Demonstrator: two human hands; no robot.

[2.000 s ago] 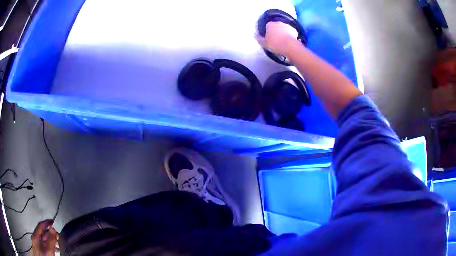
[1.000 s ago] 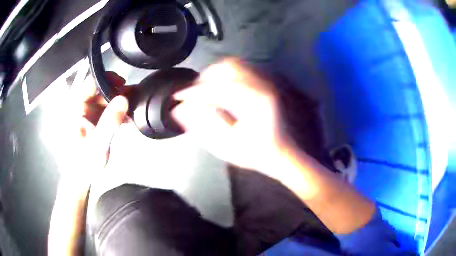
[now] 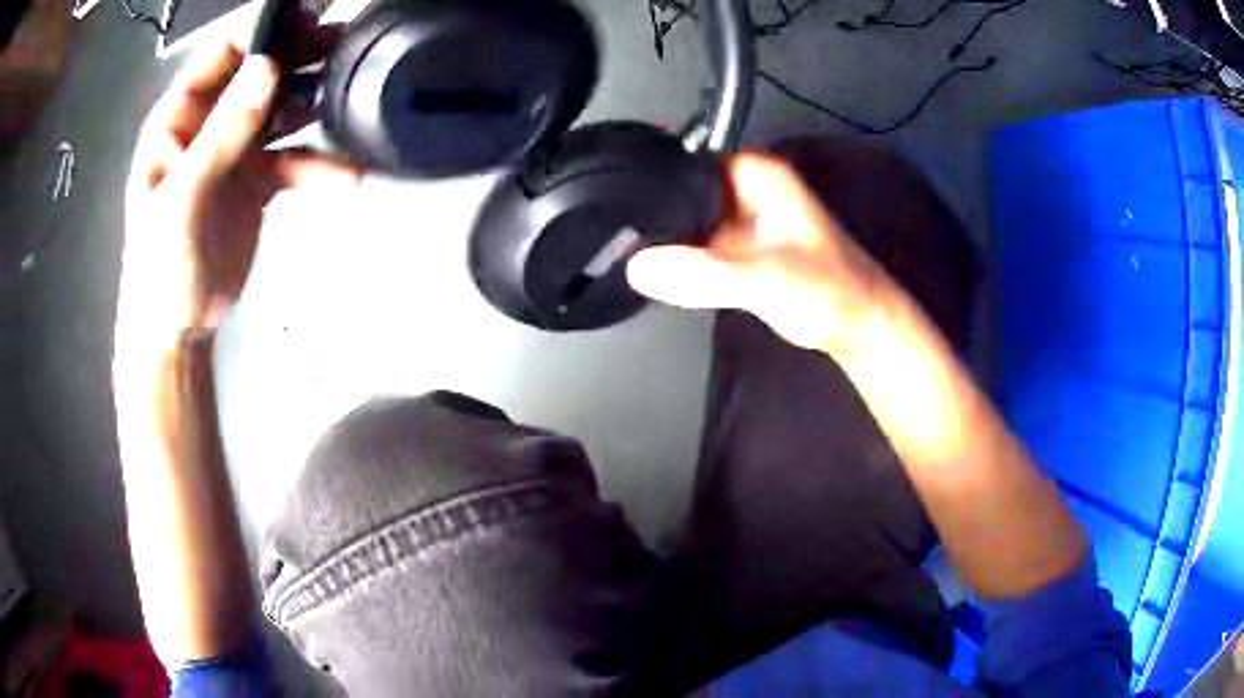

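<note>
Black over-ear headphones are held up above my knees, near the top of the view. Both round cups face up. One has a dark slot at its centre, the lower one a small pale rectangle. My left hand grips the headband side beside the upper cup. My right hand holds the lower cup at its right edge, the thumb on its face near the pale rectangle. Part of the headband is cut off by the top edge. No plug shows in either hand.
A ribbed blue bin stands at the right, beside my knee. Thin black cables hang or lie at the upper right. My knees are below the headphones, with grey floor between them. Something red lies at the lower left.
The headphones have turned and shifted right, so both cup faces now show. My right hand has moved right to the lower cup's edge. The blue bin appears farther right, and cables now show at the top.
</note>
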